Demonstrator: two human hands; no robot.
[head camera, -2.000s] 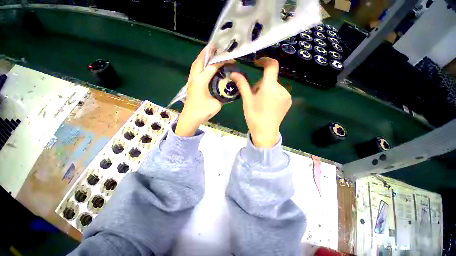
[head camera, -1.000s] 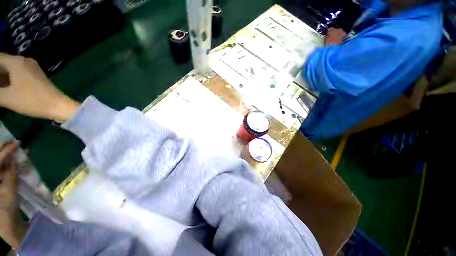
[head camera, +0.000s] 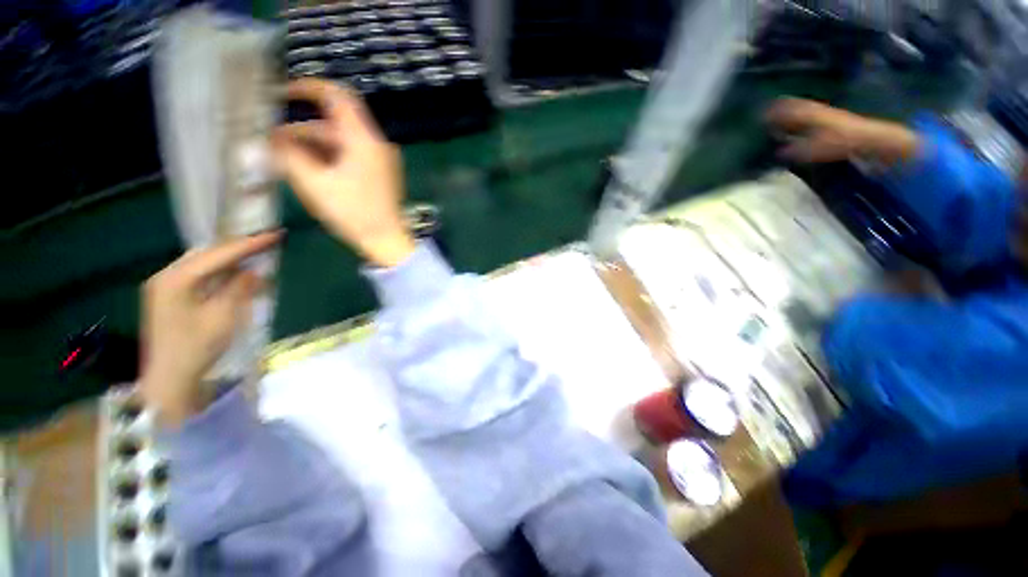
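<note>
My left hand (head camera: 201, 321) grips a long off-white perforated tray (head camera: 194, 124), held upright and seen nearly edge-on. My right hand (head camera: 344, 169) is beside the tray's upper part, thumb and fingertips close together against its edge. The picture is blurred, so I cannot tell whether the right fingertips hold anything. A second perforated tray (head camera: 138, 496) lies at the lower left, partly behind my left sleeve.
A green conveyor belt (head camera: 507, 186) crosses behind my hands, with a black housing (head camera: 423, 220) on it. Crated housings (head camera: 383, 45) stand beyond. A metal upright (head camera: 665, 124), a red can (head camera: 665, 415) and a coworker's blue sleeve (head camera: 924, 361) are at right.
The view has swung back leftward, bringing both hands and the upright tray into the picture. The black housing held two seconds ago no longer shows in my hands. The coworker's arm has reached over the belt.
</note>
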